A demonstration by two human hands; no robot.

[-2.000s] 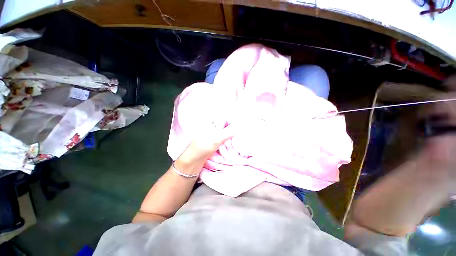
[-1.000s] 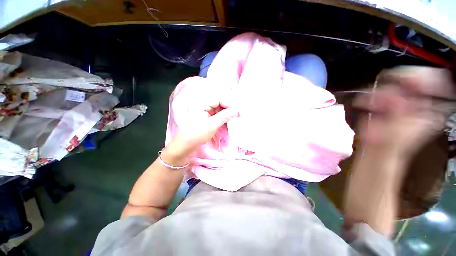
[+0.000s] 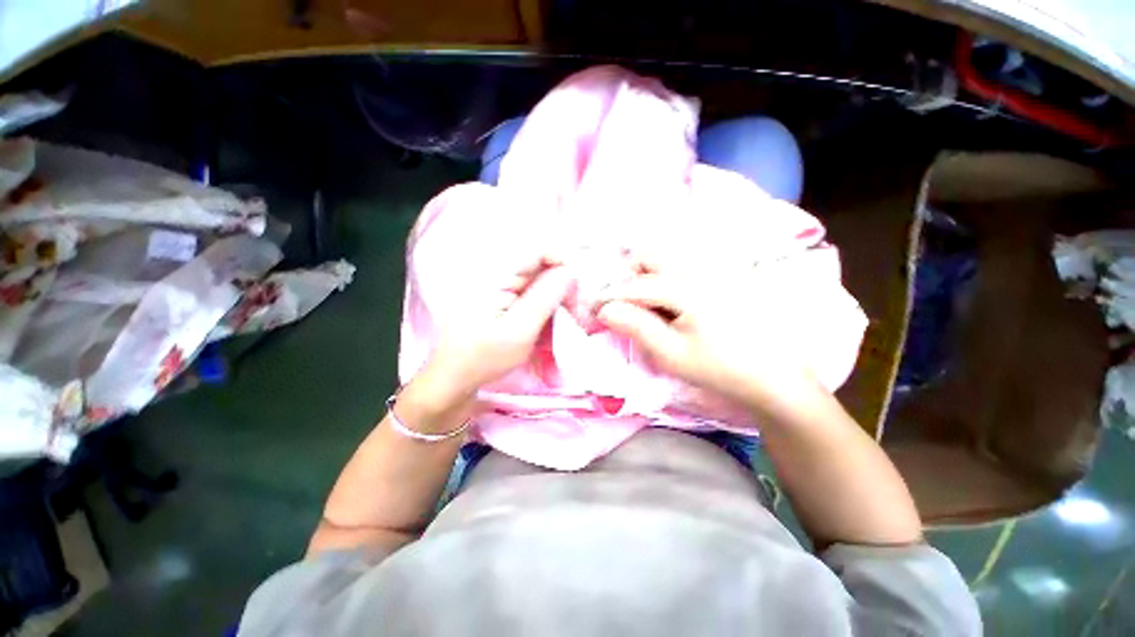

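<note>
The pink garment (image 3: pixel 772 268) lies spread over the lap, partly washed out by glare. My left hand (image 3: pixel 492 330) pinches a fold of it near the middle, with a thin bracelet on the wrist. My right hand (image 3: pixel 685 330) is beside it, thumb and fingertips close together at the same spot on the cloth. The two hands are a small gap apart. No needle, thread or tool can be made out at the fingertips, so I cannot tell what the right fingers pinch.
Floral garments (image 3: pixel 162 280) hang at the left. An open cardboard box (image 3: pixel 996 460) stands on the green floor at the right, with white floral cloth beyond it. The white table edge and wooden drawers (image 3: pixel 373 27) cross the top.
My right hand has come in from the far right, where it was pulling a pale thread taut, down to the garment beside my left hand. My left hand still holds the cloth.
</note>
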